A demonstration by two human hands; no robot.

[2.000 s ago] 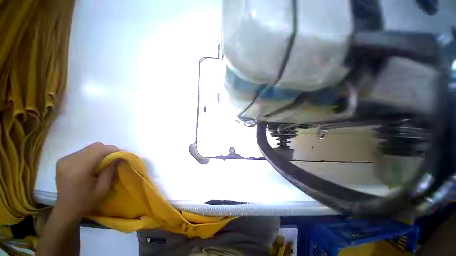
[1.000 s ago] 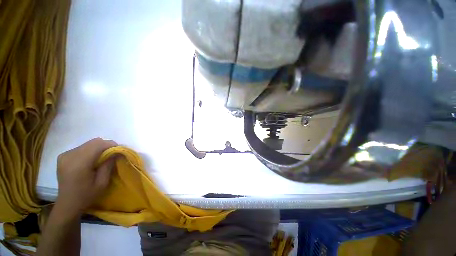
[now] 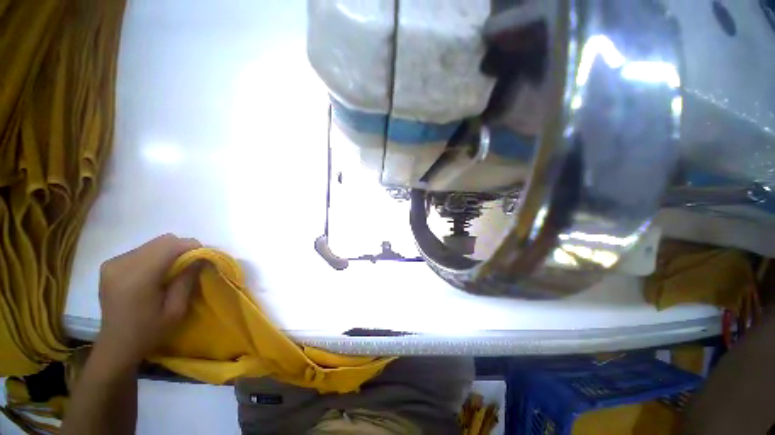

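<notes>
My left hand (image 3: 140, 289) is shut on a mustard garment piece (image 3: 229, 327) at the table's front left edge. The cloth hangs over the edge towards my lap. The white sewing machine head (image 3: 433, 68) with a blue stripe stands at upper centre, and a shiny curved metal part (image 3: 608, 161) looms close in front of it. The presser foot area is mostly hidden. Of my right side only a blurred forearm (image 3: 739, 386) shows at the lower right; the right hand itself is not visible.
A pleated stack of mustard pieces (image 3: 51, 170) hangs at the left table edge. Folded mustard pieces (image 3: 697, 276) lie at the right, near red handles (image 3: 726, 327). A blue crate (image 3: 595, 391) holding yellow cloth stands below the table, right of my lap.
The machine head and shiny metal part show further left than before. The right forearm has come into view at lower right. My left hand keeps its hold, nearly still.
</notes>
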